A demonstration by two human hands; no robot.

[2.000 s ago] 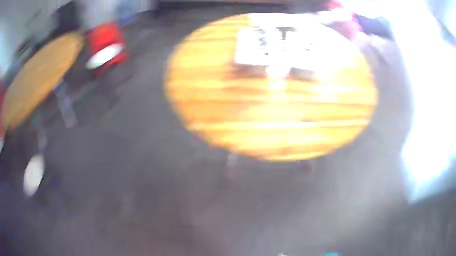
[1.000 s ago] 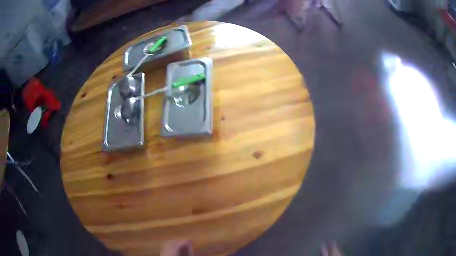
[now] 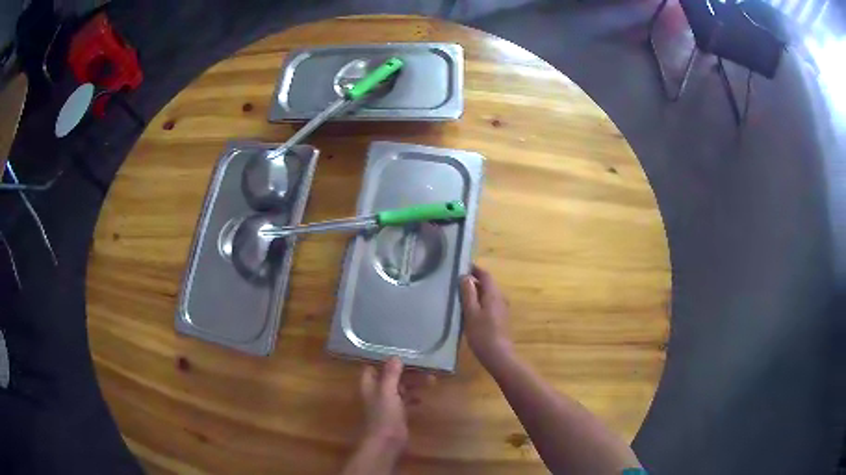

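Three rectangular steel pan lids with recessed centre handles are on the round wooden table: one at the back (image 3: 431, 79), one at the left (image 3: 223, 311) and one nearer the middle (image 3: 394, 315). My left hand (image 3: 385, 404) holds the near short edge of the middle lid. My right hand (image 3: 485, 311) holds its right long edge. One ladle has its green handle (image 3: 422, 214) across the middle lid and its bowl (image 3: 255, 246) on the left lid. A second ladle (image 3: 325, 116) has its green handle on the back lid and its bowl on the left lid. What is under the lids is hidden.
The round table (image 3: 575, 278) has orange-yellow planks. A red chair or stool (image 3: 102, 60) with a white round piece (image 3: 74, 109) stands at the upper left, beside part of another table (image 3: 11, 111). A dark chair (image 3: 742, 37) stands at the upper right on the dark floor.
The table and lids are closer in view. Both my hands have come up from the bottom edge of the picture and taken hold of the middle lid. The ladles still lie across the lids.
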